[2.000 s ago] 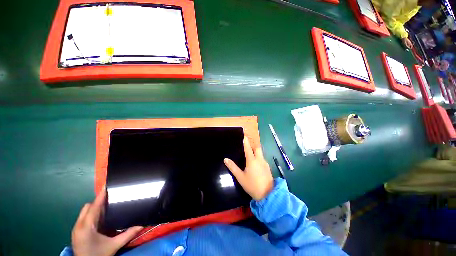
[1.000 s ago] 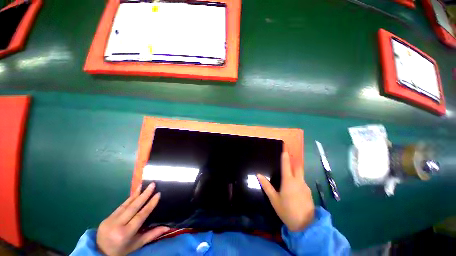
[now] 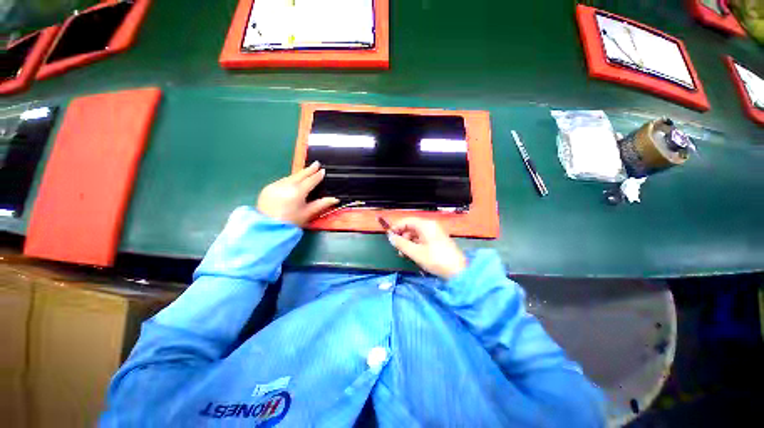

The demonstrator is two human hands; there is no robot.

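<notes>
A glossy black LCD panel lies face up on a red-orange foam pad. My left hand rests at the panel's lower left corner, fingers spread and holding nothing. A thin pale cable or strip shows along the panel's lower edge, beside my left fingertips. My right hand is below the panel's lower edge, its fingers closed on a small dark pointed tool, perhaps tweezers. Most of the tool is hidden in the fingers.
A pen-like stick, a clear bag with white contents and a brownish can lie right. A bare foam pad and another black panel are left. Pads with covers lie beyond. Cartons stand lower left.
My right hand has left the panel's right side and moved below its lower edge. It has taken the dark tool from beside the pen-like stick. The view has shifted, showing more on the left.
</notes>
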